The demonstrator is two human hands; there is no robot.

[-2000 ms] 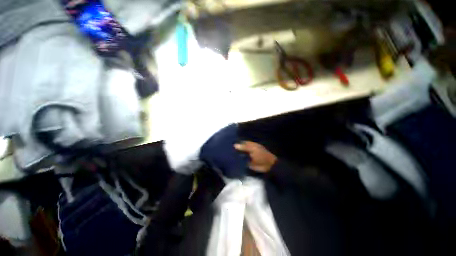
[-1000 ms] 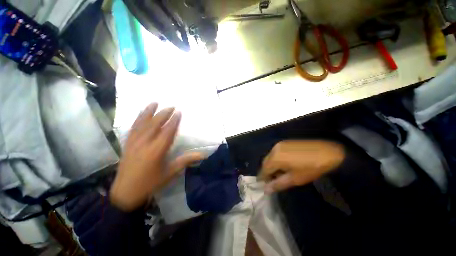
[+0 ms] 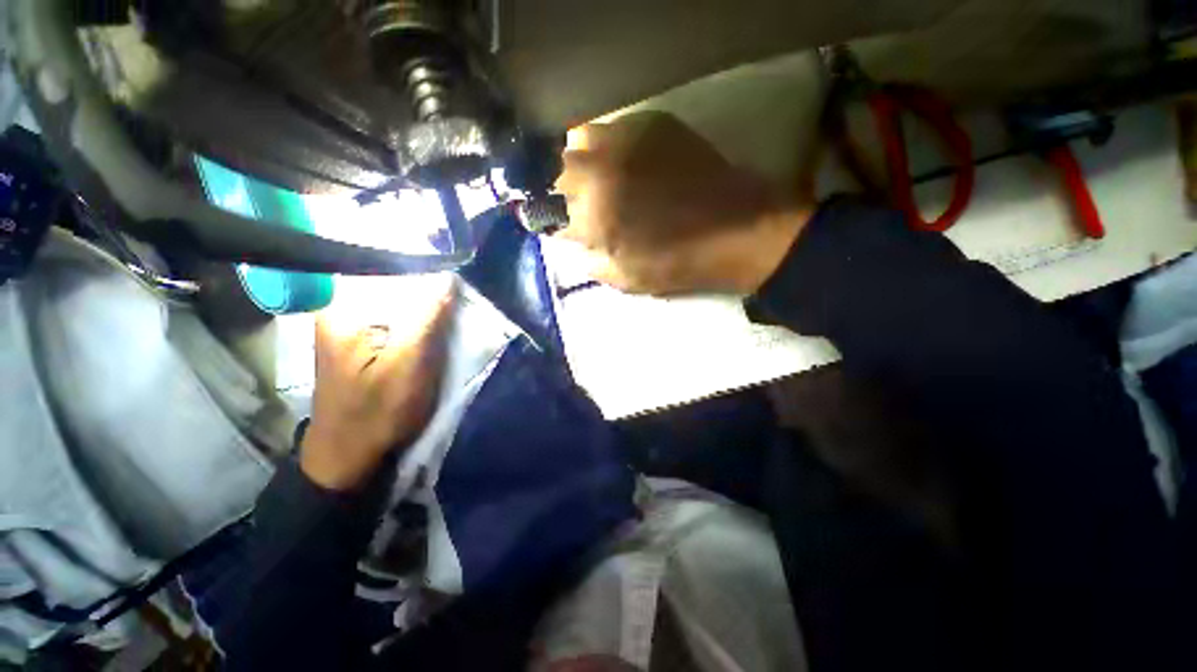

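Note:
A navy piece with white lining (image 3: pixel 532 446) runs from my lap up over the table edge to the needle area of the sewing machine (image 3: pixel 440 145). My left hand (image 3: pixel 374 381) lies on the pale lining left of the navy fabric, fingertips lost in the glare. My right hand (image 3: pixel 656 204) is at the right of the needle area, fingers bent by a small knurled metal part; whether it holds anything is unclear. The machine head and a curved metal bar partly hide the needle area.
A turquoise object (image 3: pixel 269 243) lies left of the needle. Red-handled scissors (image 3: pixel 925 164) and a small red-handled tool (image 3: pixel 1076 190) lie right on the table (image 3: pixel 715 355). Pale pieces (image 3: pixel 131 381) are piled left. A dark phone (image 3: pixel 26 204) shows at the left edge.
The view has moved closer to the machine. The navy piece now reaches up to the needle area. My right hand has moved up from my lap to beside the needle.

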